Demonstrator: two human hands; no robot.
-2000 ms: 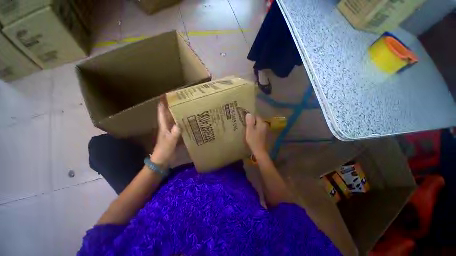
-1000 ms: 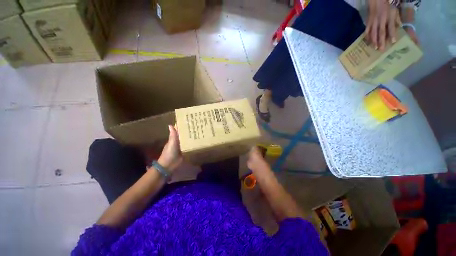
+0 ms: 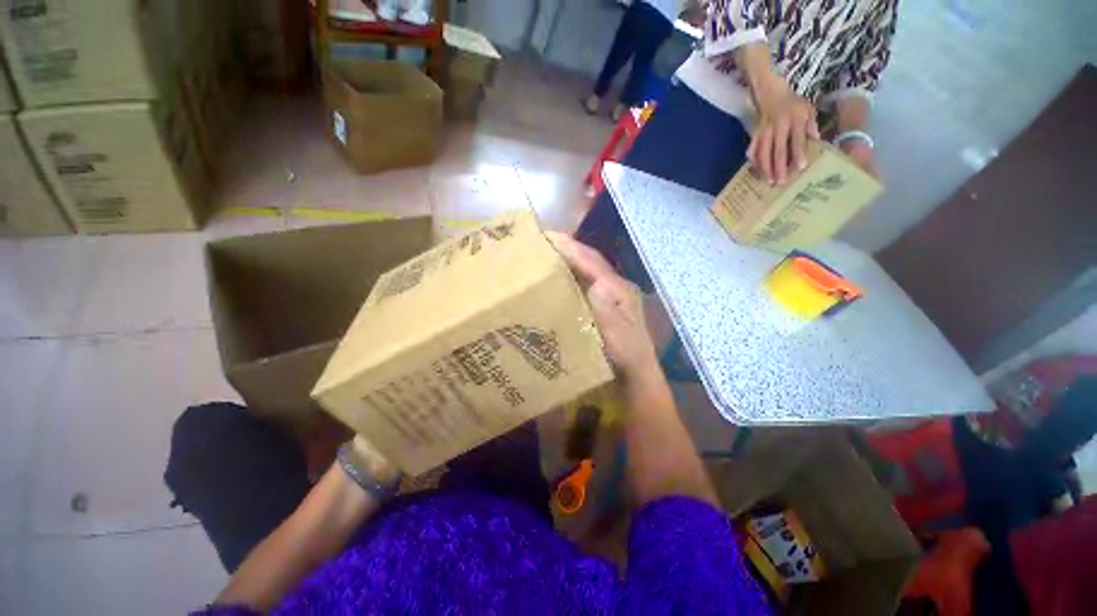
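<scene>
A small tan inner carton (image 3: 463,349) with black print is held tilted above my lap, closed. My right hand (image 3: 611,307) grips its upper right side. My left hand (image 3: 383,463) is at its lower left end, mostly hidden beneath the box, with only the part by the wristband showing. The open shipping carton (image 3: 283,283) stands on the floor beyond my knee, partly covered by the inner carton.
A speckled table (image 3: 794,361) at the right bears a yellow-orange tape dispenser (image 3: 808,286). A person holds another small box (image 3: 794,199) there. An open carton of retail packs (image 3: 860,517) stands below. Stacked cartons (image 3: 114,163) are at the left; an orange-ringed tool (image 3: 574,486) lies low centre.
The inner carton is raised, turned and tilted. My right hand has moved up to its right side, and my left hand is now under its lower end. The view has lifted, showing more background.
</scene>
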